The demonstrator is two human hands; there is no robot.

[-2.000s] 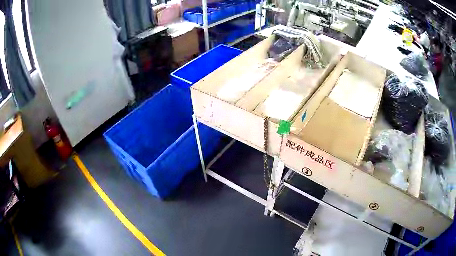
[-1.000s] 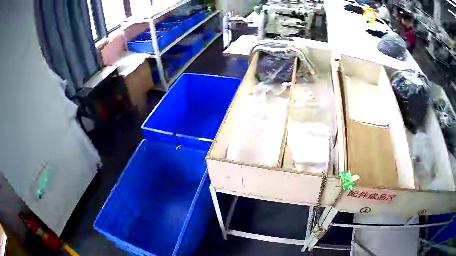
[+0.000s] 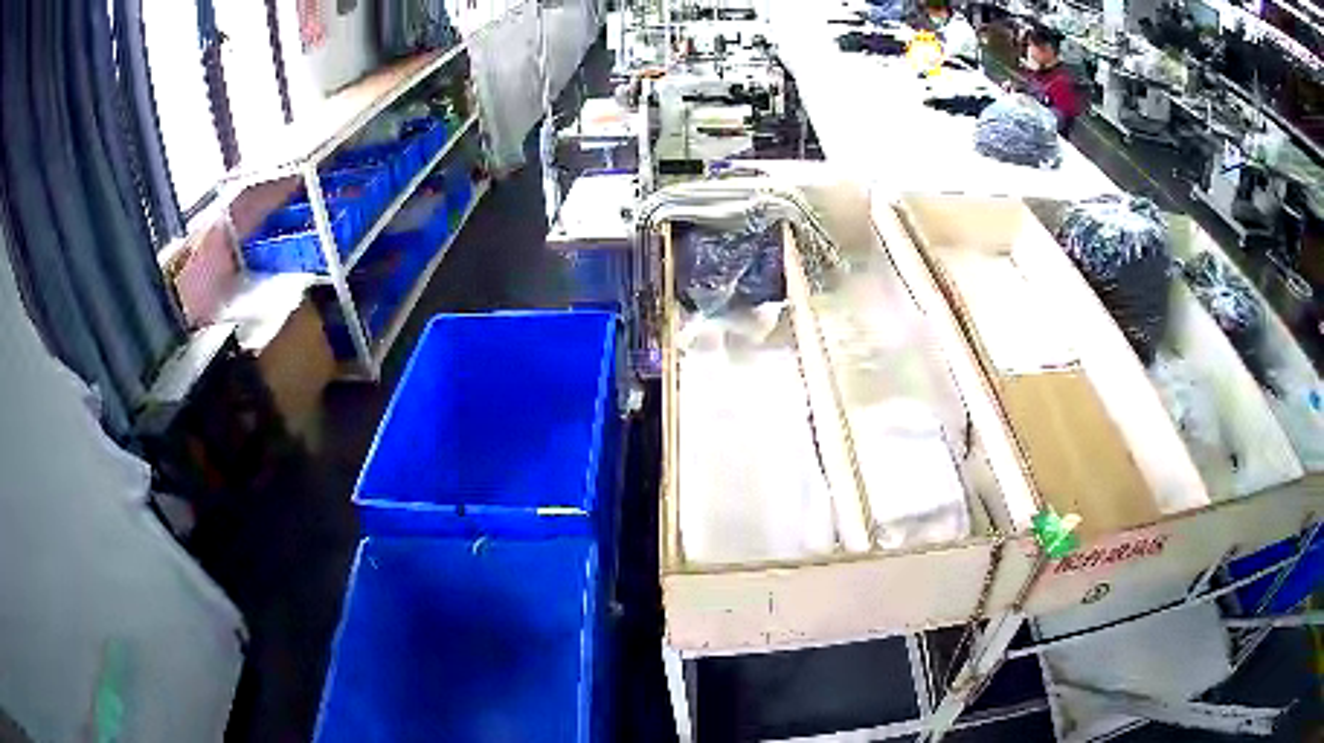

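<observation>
No hand is in view. The pale compartment bin (image 3: 835,581) stands in front of me at the right, with long open slots and red Chinese lettering. A dark bundle in clear plastic (image 3: 730,269) lies at the far end of its left slot. Long pale strips (image 3: 765,203) curve over the far end of the left slots. A clear plastic bag (image 3: 912,479) lies near the front of the second slot. A dark plastic bag (image 3: 1118,254) sits in a right slot. A brown board (image 3: 1082,443) lies in the middle slot.
Two blue tubs (image 3: 501,414) stand on the floor left of the bin. A white shelf (image 3: 334,254) with blue boxes is at the back left, beside curtains. A long white worktable (image 3: 871,124) runs behind the bin. A person in dark red (image 3: 1053,87) is beyond it.
The view has turned left and moved closer to the tubs and bin. The blue tubs now sit lower and nearer the middle, and more of the shelf and the worktable shows.
</observation>
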